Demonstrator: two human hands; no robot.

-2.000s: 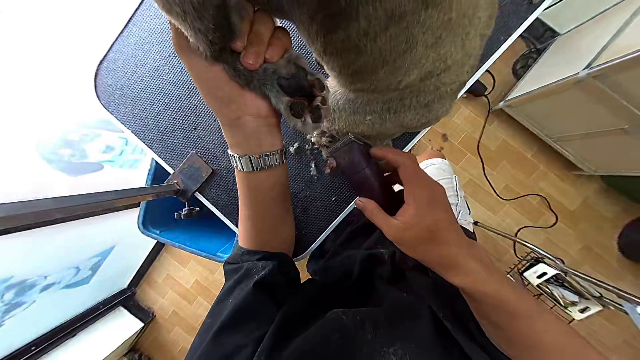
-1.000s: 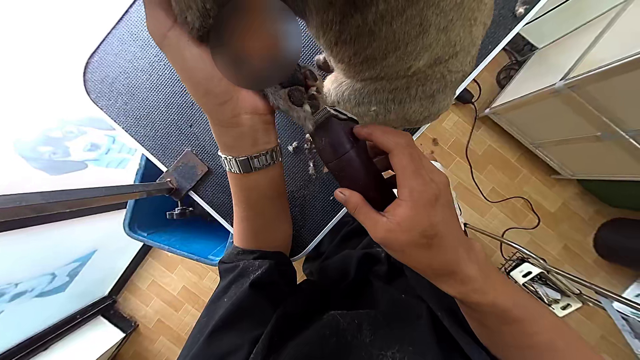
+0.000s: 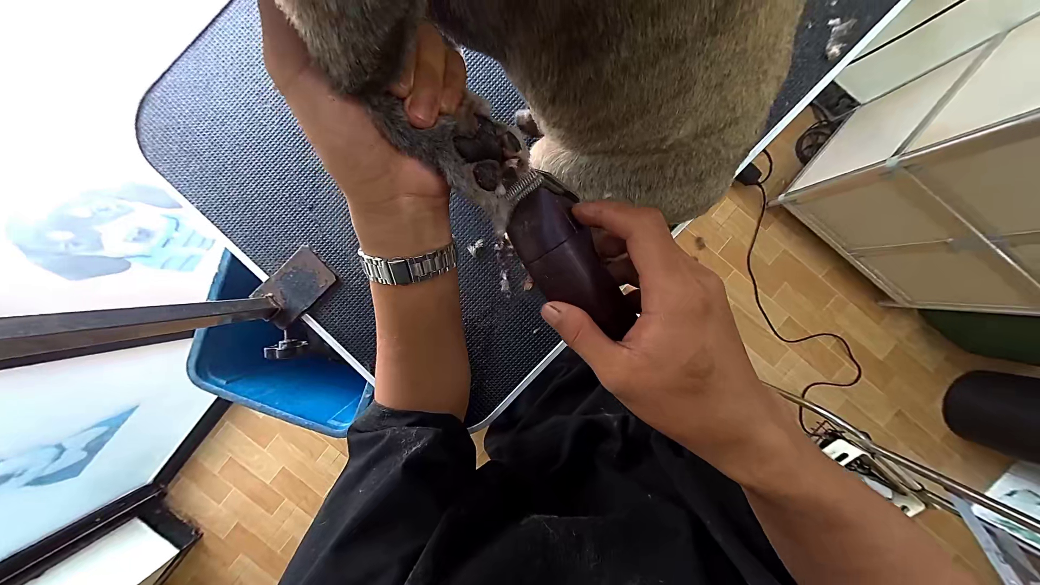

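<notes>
My left hand [image 3: 382, 154], with a metal-band wristwatch [image 3: 409, 266] on its wrist, is closed around a dog's paw [image 3: 483, 158], pads turned up. In my right hand [image 3: 666, 301] is a dark purple hair clipper [image 3: 565, 256]; its toothed blade touches or nearly touches the fur beside the pads. The dog's grey-brown furry body [image 3: 650, 89] fills the top of the view, its head out of sight. Cut tufts of fur [image 3: 505, 264] lie on the black textured grooming table [image 3: 325, 195] beneath the clipper.
A metal arm [image 3: 146, 321] is clamped to the table's left edge above a blue plastic bin [image 3: 276, 382]. At right stand a cabinet [image 3: 959, 195], a power cord [image 3: 760, 276] on the floor, a metal rail [image 3: 861, 443] and a black cylinder [image 3: 995, 414].
The clipper's blade was at the lower edge of the paw two seconds ago and is now beside the toe pads. Both hands have kept their hold.
</notes>
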